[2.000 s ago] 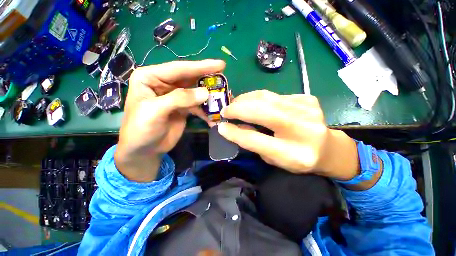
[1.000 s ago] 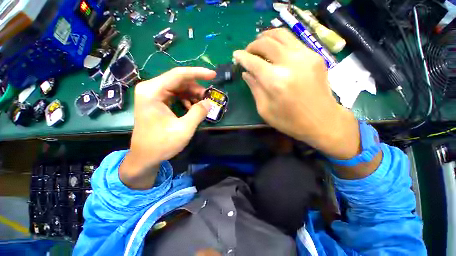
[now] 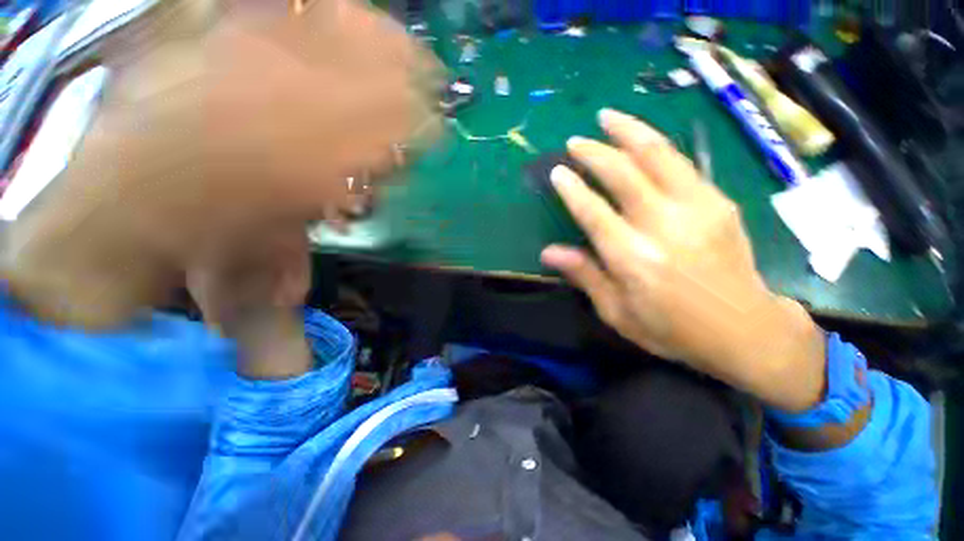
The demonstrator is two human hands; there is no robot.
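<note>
My right hand (image 3: 661, 238) is over the green mat (image 3: 476, 227) with its fingers apart. A flat dark piece (image 3: 544, 174), blurred, lies on the mat at its index fingertip; I cannot tell whether they touch. My left hand (image 3: 254, 285) is mostly hidden behind another person's blurred hand and forearm, so only its wrist side shows. The opened watch module is not visible, and what my left hand holds cannot be seen.
Another person's hand (image 3: 307, 95) and blue sleeve (image 3: 95, 412) cover the left side. A white and blue marker (image 3: 748, 114), cream-handled tool (image 3: 782, 109), black screwdriver (image 3: 867, 137) and white tissue (image 3: 833, 220) lie at right. Small parts are scattered behind.
Another person's arm has come in from the left over my left hand. My right hand has moved back from the cover and opened; the dark piece is now on the mat.
</note>
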